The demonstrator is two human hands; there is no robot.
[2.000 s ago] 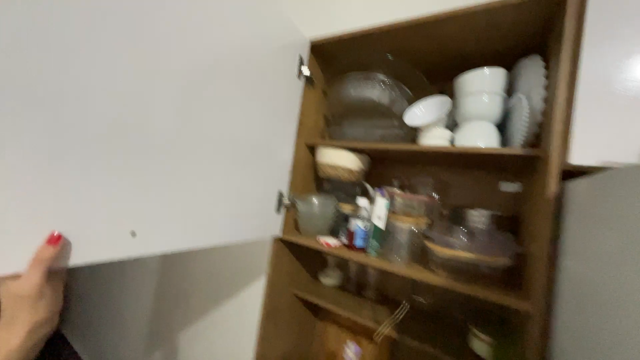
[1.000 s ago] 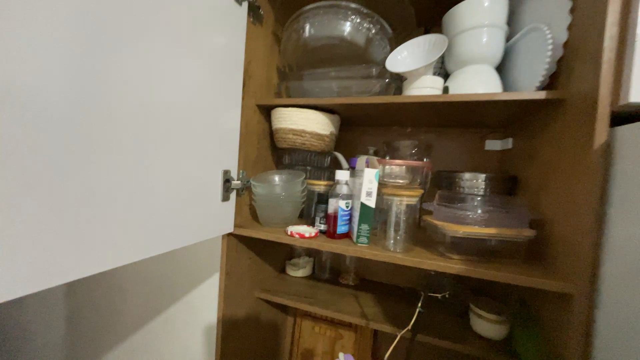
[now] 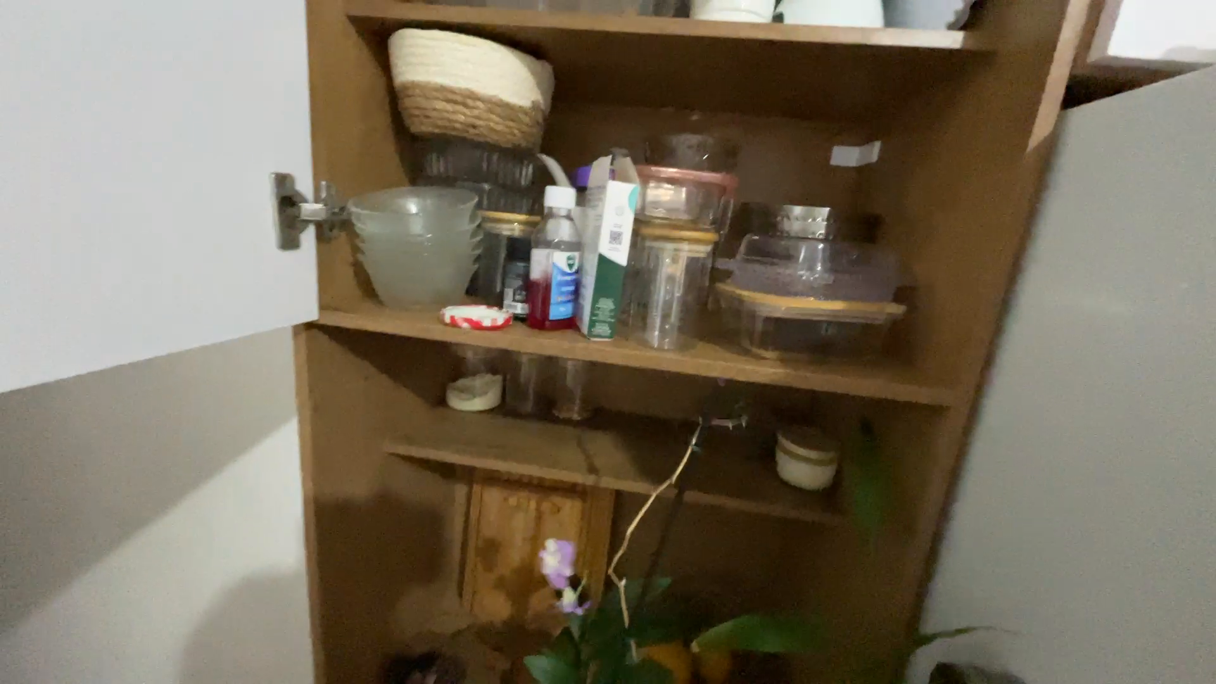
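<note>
Neither of my hands is in view. On the middle shelf of a wooden cabinet, a stack of frosted glass bowls [image 3: 416, 249] stands at the left, beside a red and white jar lid [image 3: 476, 317]. A bottle of red liquid with a white cap [image 3: 554, 271] touches or nearly touches a green and white carton [image 3: 608, 249]. Right of them are a glass jar with a wooden lid [image 3: 671, 294] and stacked clear food containers [image 3: 815, 309]. A cream and brown rope basket [image 3: 470, 87] rests on a ribbed dark glass item at the back left.
The white cabinet door [image 3: 152, 171] stands open at the left on its metal hinge [image 3: 288, 211]. A lower shelf holds a small lidded pot [image 3: 807, 460] and glasses. An orchid with purple flowers [image 3: 558, 562] and a bare stem rises in front. A grey panel [image 3: 1092, 380] flanks the right.
The hand seen at the door's lower edge two seconds ago is out of view. The view has moved nearer and lower, showing the orchid flowers and leaves.
</note>
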